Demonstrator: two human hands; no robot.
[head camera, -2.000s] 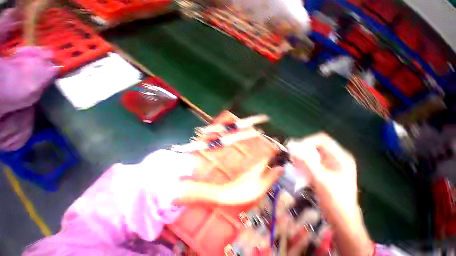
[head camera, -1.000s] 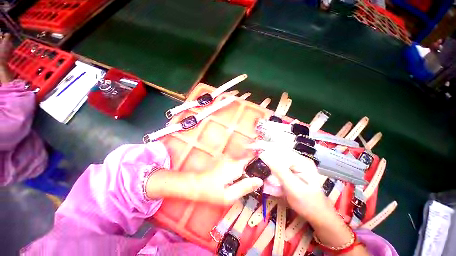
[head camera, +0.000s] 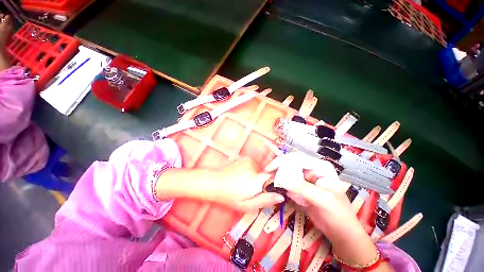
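Observation:
My left hand (head camera: 249, 186) holds a dark watch head (head camera: 273, 188) between its fingers, above the middle of the red-orange compartment tray (head camera: 212, 150). My right hand (head camera: 310, 186) is closed around a white cloth (head camera: 291, 171) and presses it at the watch head, which is partly hidden. A blue stick tool (head camera: 282, 213) sticks out below my right hand. Grey-strapped watches (head camera: 366, 169) overlap at the tray's right side. Two pale-strapped watches (head camera: 203, 118) lie across its upper left. More watches (head camera: 242, 253) lie at its near edge.
A red box (head camera: 123, 94) with a clear bottle (head camera: 112, 73) stands left of the tray, beside a paper sheet (head camera: 69, 85) with a blue pen. Another red tray (head camera: 40, 53) and a person's pink sleeve (head camera: 18, 117) are at far left. A grey bin (head camera: 457, 247) is at lower right.
The view has steadied and shifted slightly since the earlier frames. My right hand with the cloth has moved over the watch head, which showed more openly one second ago.

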